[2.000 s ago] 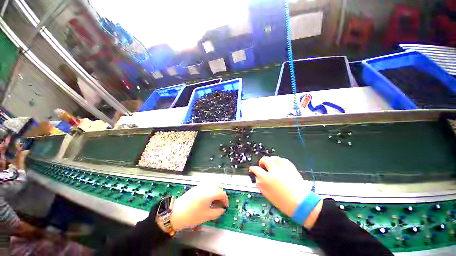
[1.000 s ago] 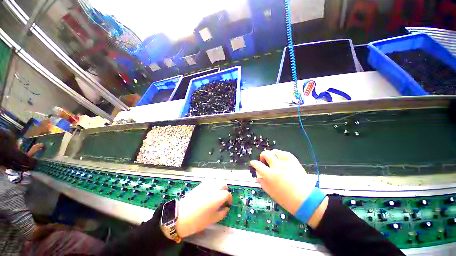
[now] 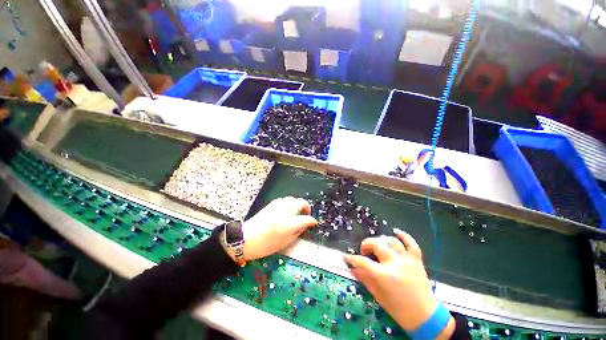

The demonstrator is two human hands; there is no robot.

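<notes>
My left hand (image 3: 276, 227), with a watch on the wrist, has its fingertips at the left edge of a loose pile of small black capacitors (image 3: 345, 211) on the dark green surface. My right hand (image 3: 395, 275), with a blue wrist strap, is at the pile's lower right edge. Its thumb and fingers are curled, with something dark between them; whether it is a capacitor I cannot tell. Whether my left fingers pinch a part is hidden. Green circuit boards (image 3: 299, 292) with inserted components run in a row below both hands.
A dark-rimmed tray of pale components (image 3: 219, 180) lies left of the pile. Behind, a white shelf (image 3: 365, 151) holds a blue bin of black parts (image 3: 296, 131), flat dark trays (image 3: 425, 121) and another blue bin (image 3: 555, 176). A coiled blue cord (image 3: 448, 89) hangs at the right.
My left hand has moved up from over the boards to the pile's left edge. My right hand remains by the pile, its fingers a little more spread. The camera view has tilted.
</notes>
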